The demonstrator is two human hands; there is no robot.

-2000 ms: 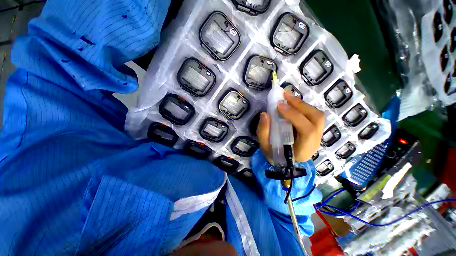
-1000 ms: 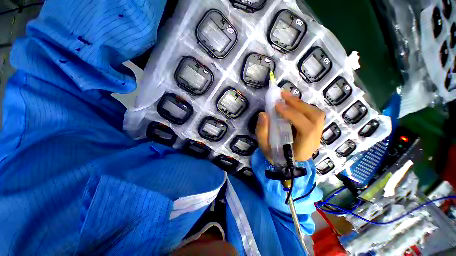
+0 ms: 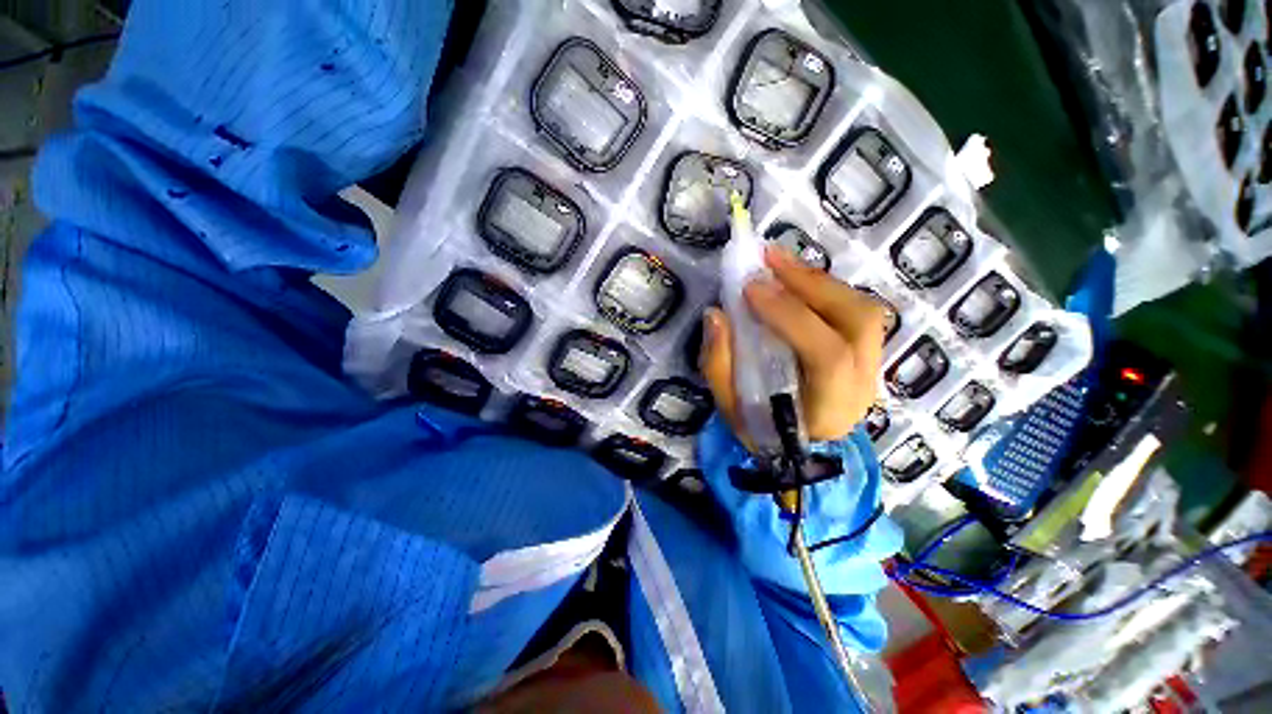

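My right hand [image 3: 809, 342] holds a white translucent dispensing syringe [image 3: 762, 335] like a pen. Its pale-yellow tip is at the upper right part of a black rounded-square watch housing [image 3: 698, 198]. The black adapter [image 3: 785, 472] sits by my wrist, with a thin beige air line trailing down from it. The whitish blister tray [image 3: 670, 147] holds several rows of these housings and lies tilted in front of me. My left hand is not visible; the left sleeve runs to the tray's left side.
At right are a black controller [image 3: 1116, 405] with a red lit display, a perforated blue panel [image 3: 1030, 444] and a looped blue hose [image 3: 1060, 614]. Another tray of housings [image 3: 1214, 126] with clear film [image 3: 1102, 70] is at the upper right. A white scrap [image 3: 974, 163] sticks up at the tray edge.
My right hand and the syringe have moved slightly left, and the syringe leans more to the left. The tip has shifted left on the same housing. The tray's upper part has shifted slightly left in view.
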